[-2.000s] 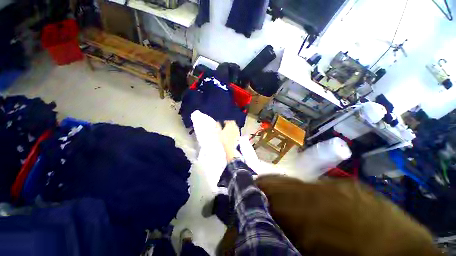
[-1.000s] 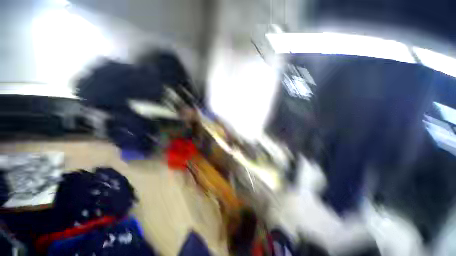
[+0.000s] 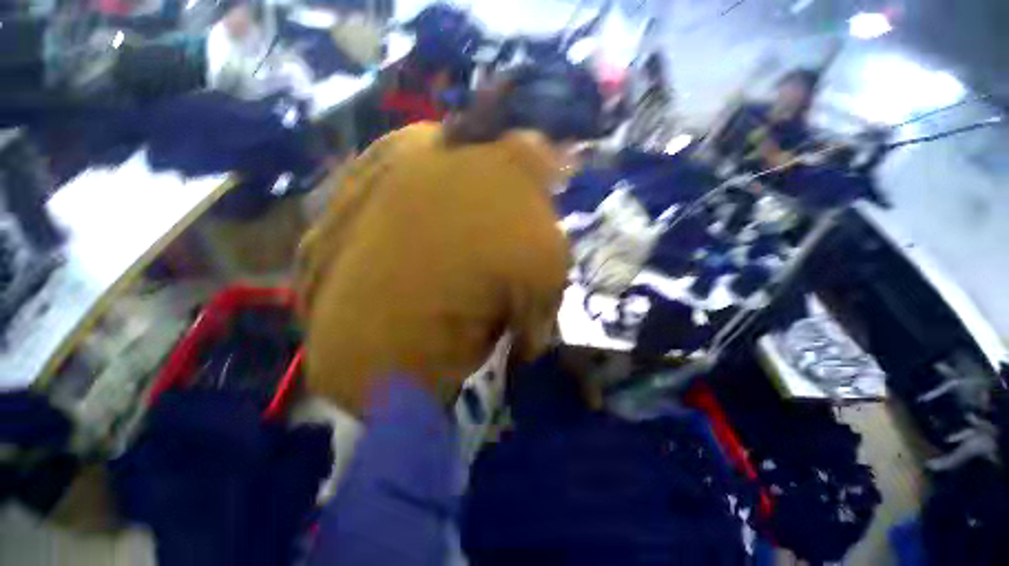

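Observation:
Neither of my hands can be made out; the view is blurred. A large navy garment heap lies nearest, at the bottom centre. Another navy heap lies at the lower left, in front of a red crate. A blue-purple cloth shape stands between the two heaps, just below a person in a mustard top; whose or what it is, I cannot tell.
The person in a mustard top bends forward in the centre. A white table is at the left. A cluttered table with navy pieces is at the right. More navy pieces lie beside a red rim at the lower right.
The view has swung from the floor and machine tables to the person in mustard and nearer heaps. The hand and plaid sleeve seen two seconds ago no longer show.

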